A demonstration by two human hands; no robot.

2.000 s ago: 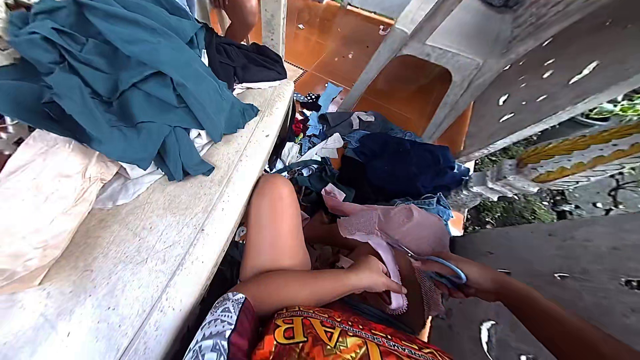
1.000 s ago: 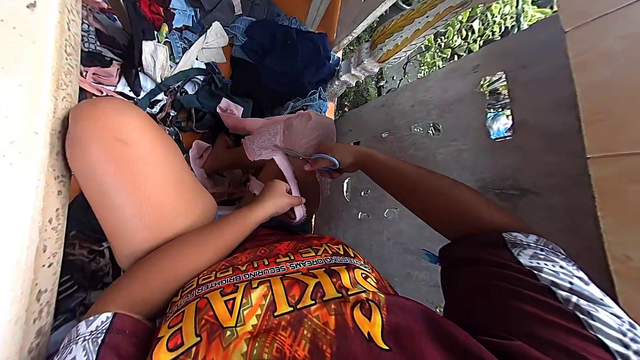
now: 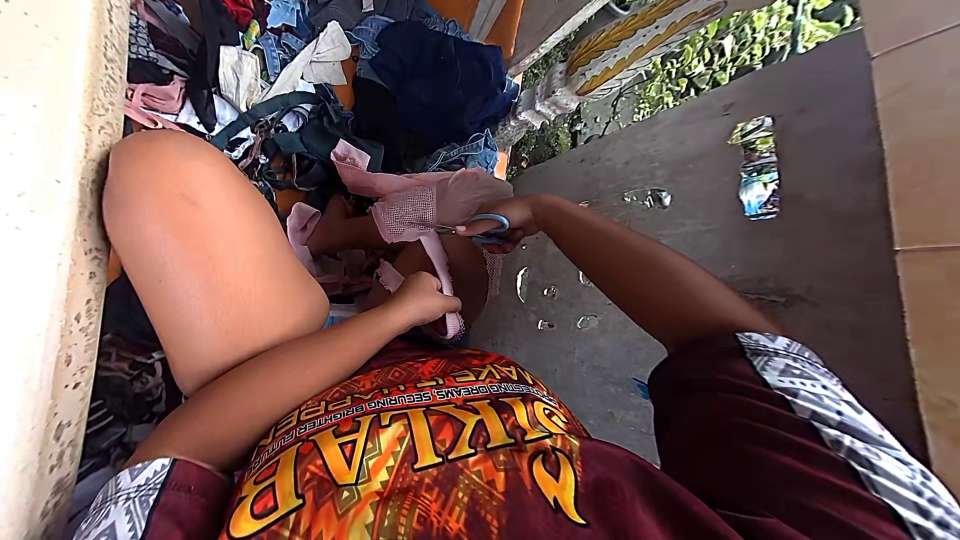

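Observation:
My left hand grips a narrow band of pink fabric over my lap. In my right hand is a pair of scissors with light blue handles, their blades at the edge of the pink mesh cloth. The pink cloth spreads from under the scissors towards the clothes pile and drapes over my leg. The blades are partly hidden against the fabric, so how far apart they are cannot be told.
Beyond my bare knee lies a heap of mixed garments and scraps, with dark blue cloth on it. A pale, worn table edge runs along the left. To the right is a grey panel with holes, with a painted baluster behind.
The view has swung far to the right since the earliest frame, and the teal cloth on the table has left it. Both hands keep hold of the pink cloth and the scissors.

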